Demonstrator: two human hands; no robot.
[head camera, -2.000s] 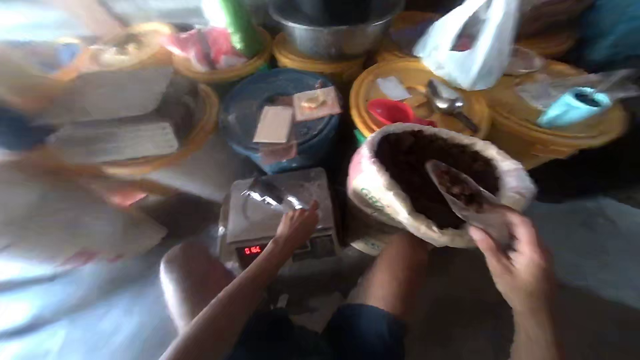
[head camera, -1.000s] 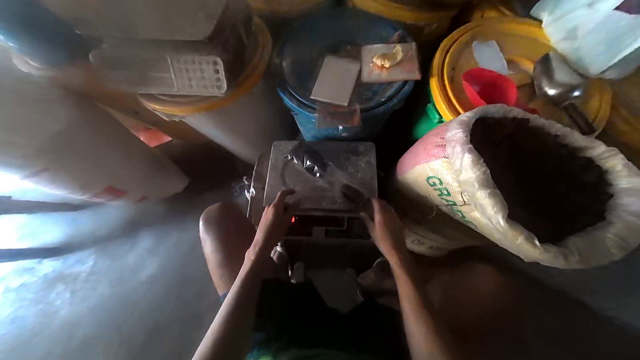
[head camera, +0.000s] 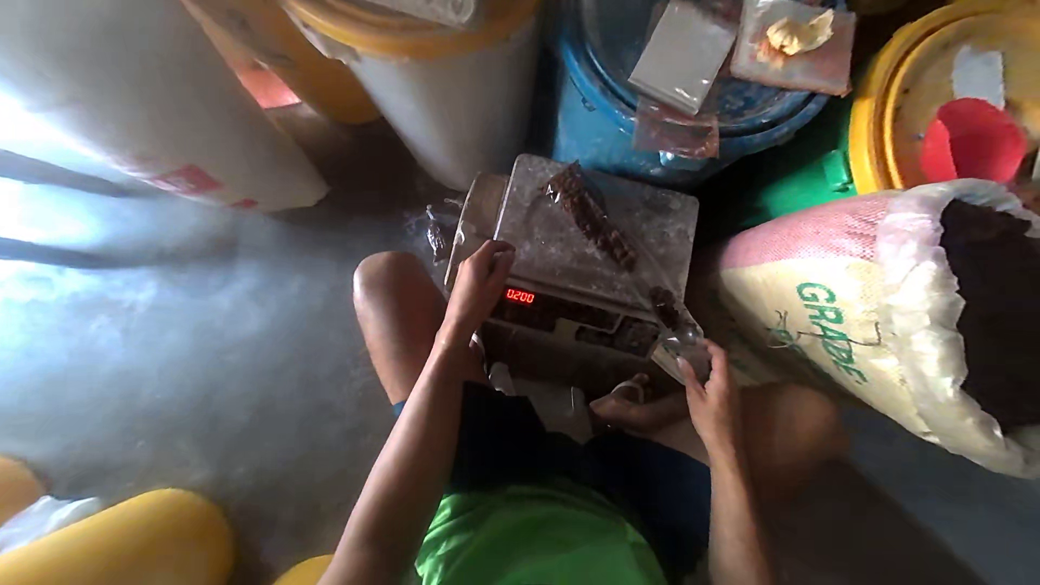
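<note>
A digital scale (head camera: 601, 219) with a lit red display stands between my knees. Across its plate slants a long clear plastic bag of dark brown pieces (head camera: 591, 218). My right hand (head camera: 708, 374) grips the clear end of this bag past the scale's front right corner. My left hand (head camera: 486, 272) rests at the plate's front left edge, fingers curled; whether it holds anything cannot be told. A small tied plastic bag with dark contents (head camera: 436, 237) lies left of the scale. An open woven sack (head camera: 821, 301) of dark material leans at the right.
Behind the scale stands a blue lidded drum (head camera: 597, 122) with plastic packets (head camera: 684, 57) on its lid. A yellow-rimmed tub (head camera: 439, 89) and a large pale sack (head camera: 171, 97) stand left. A red scoop or cup (head camera: 972, 142) rests on a yellow lid (head camera: 877, 106) at the right.
My right hand, near the plate's front a second ago, is now lower right with the bag's end. Two seconds ago it held a clear bag or scoop over the sack. The view has tilted down.
</note>
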